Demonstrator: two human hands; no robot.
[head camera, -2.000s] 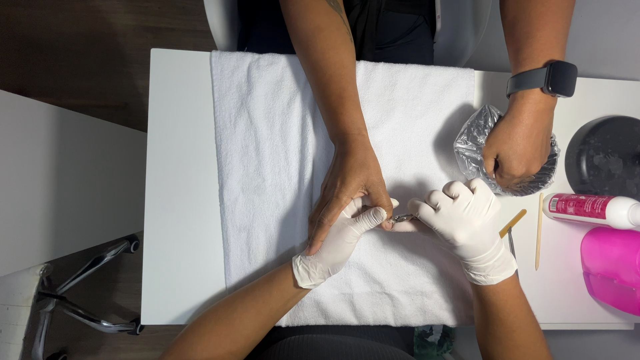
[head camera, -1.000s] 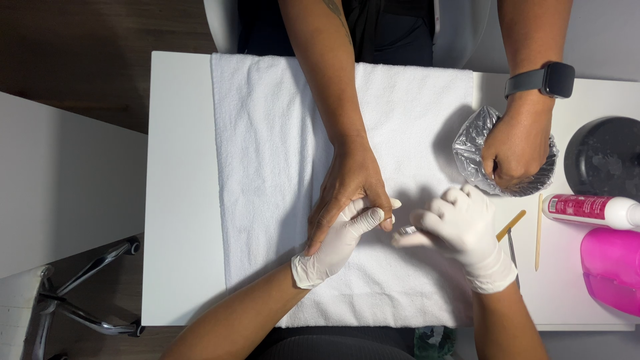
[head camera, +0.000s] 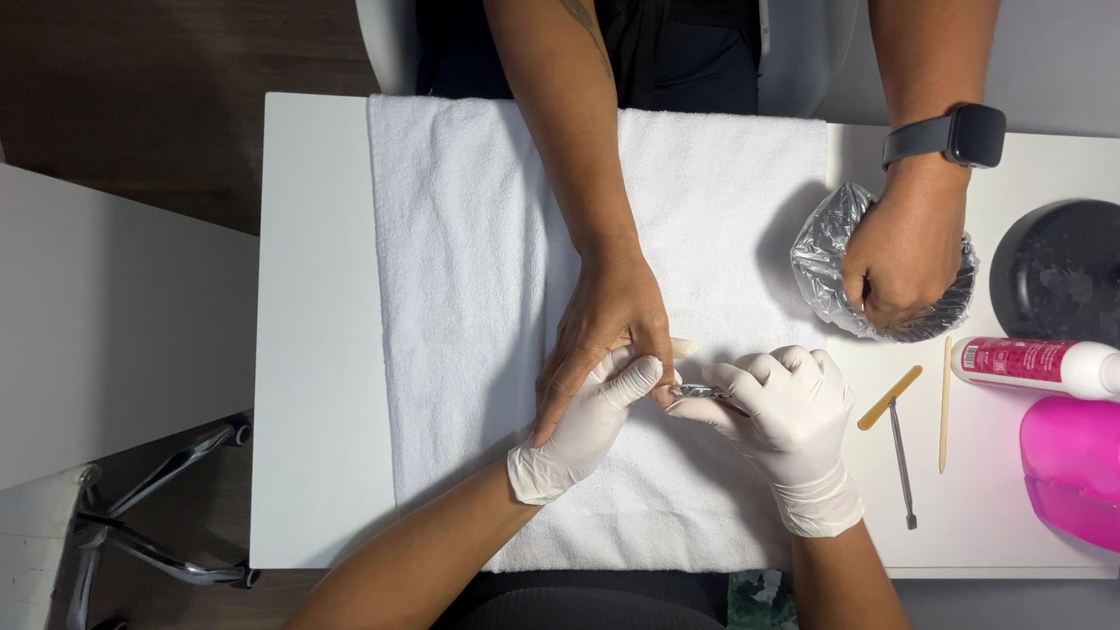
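Note:
My left hand (head camera: 586, 420), in a white glove, holds the other person's hand (head camera: 604, 332) from below, with my thumb against its fingers. In my gloved right hand (head camera: 779, 411) is a small metal nipper (head camera: 700, 392), its tip at one of that person's fingertips. Both of my hands are over a white towel (head camera: 464, 306) on the table. The person's other hand (head camera: 910, 245), with a smartwatch (head camera: 976, 136) at the wrist, rests in a bowl lined with clear plastic (head camera: 818, 262); its fingertips are hidden.
Right of my right hand lie a yellow nail file (head camera: 890, 398), a metal cuticle pusher (head camera: 901, 472) and a wooden stick (head camera: 945, 407). Beyond them are a pink and white bottle (head camera: 1015, 364), a bright pink plastic object (head camera: 1072, 464) and a round black object (head camera: 1059, 271).
My right hand, which was apart from the person's fingers one second ago, is back at a fingertip with the nipper. My left hand keeps its hold.

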